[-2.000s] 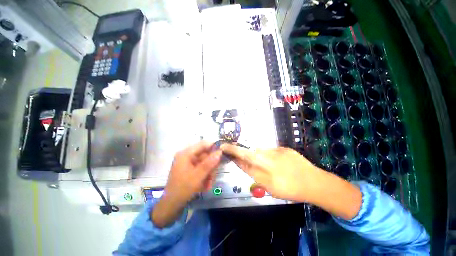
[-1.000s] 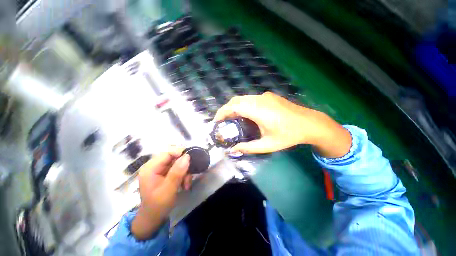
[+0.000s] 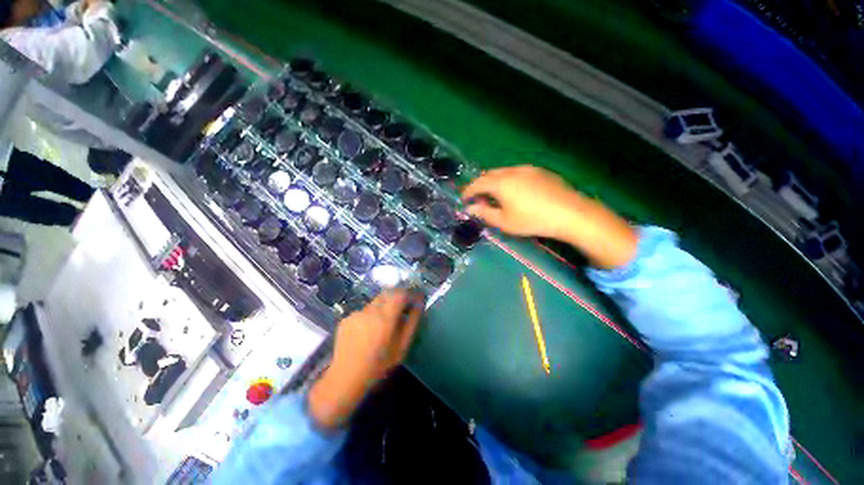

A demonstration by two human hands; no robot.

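Note:
A clear blister tray (image 3: pixel 453 277) holds rows of black discs, several of them with bright reflections. My right hand (image 3: pixel 531 204) is at the tray's right edge, its fingers curled just above a black disc (image 3: pixel 467 233). Something dark shows between those fingertips, but I cannot tell whether it is held. My left hand (image 3: pixel 369 346) is at the tray's near edge, fingers bent and blurred. What is under or in its fingers is hidden.
The machine bed with a black fixture (image 3: pixel 156 365) and a red emergency stop (image 3: pixel 260 390) is at the lower left. An orange stick (image 3: pixel 536 325) lies on the green mat (image 3: pixel 474 365). A blue bin (image 3: pixel 767 80) is beyond the belt. Another person's sleeve (image 3: pixel 66 52) shows at the upper left.
The view has turned right from the machine to the tray. Both hands have moved from the machine to the tray's edges. The two round parts seen in my hands are no longer clearly visible there.

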